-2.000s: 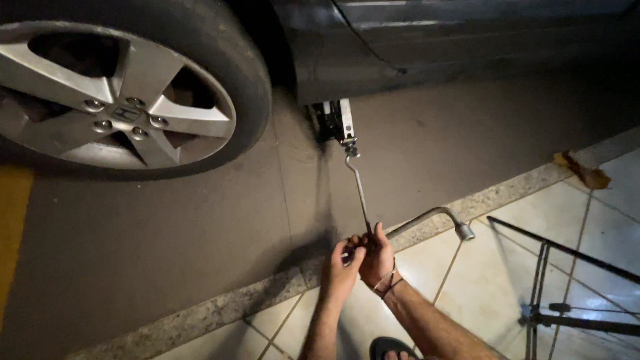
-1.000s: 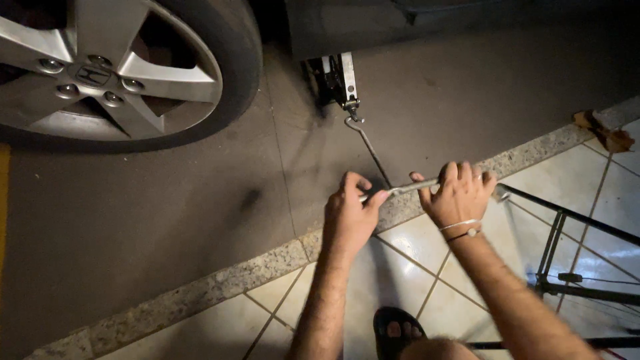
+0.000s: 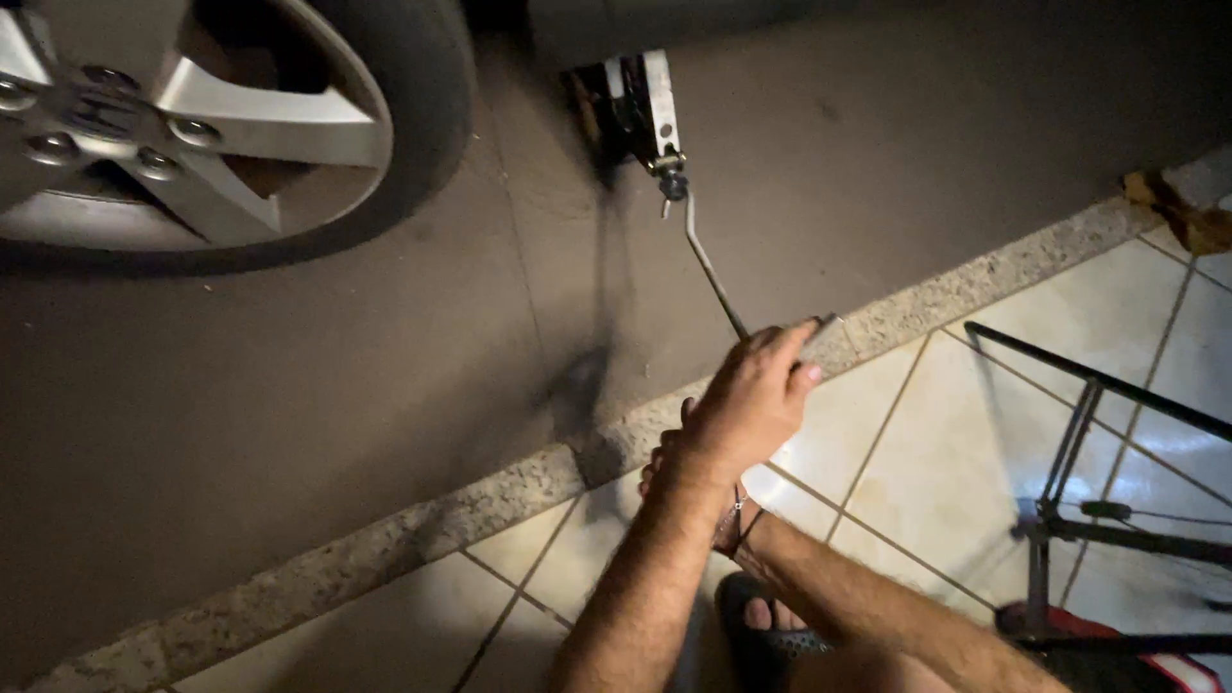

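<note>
A scissor jack [image 3: 659, 115] stands on the floor under the edge of the car. A thin metal crank rod [image 3: 710, 269] is hooked to its end and slants down to my hands. My left hand [image 3: 760, 395] is closed at the rod's near end, around a metal lug wrench [image 3: 820, 337] whose end sticks out past the fingers. My right hand [image 3: 669, 452], with bracelets at its wrist, lies lower and partly behind my left wrist, its fingers curled; what they hold is hidden.
A car wheel [image 3: 279, 144] with a silver rim is at the upper left. A stone curb strip [image 3: 500, 500] runs diagonally beside pale tiles. A dark metal frame [image 3: 1088, 375] stands at right; a dry leaf [image 3: 1179, 212] lies above it. My sandalled foot [image 3: 760, 626] is below.
My right hand has moved left from the right part of the wrench and now sits under my left wrist. My left hand has moved up and right across it.
</note>
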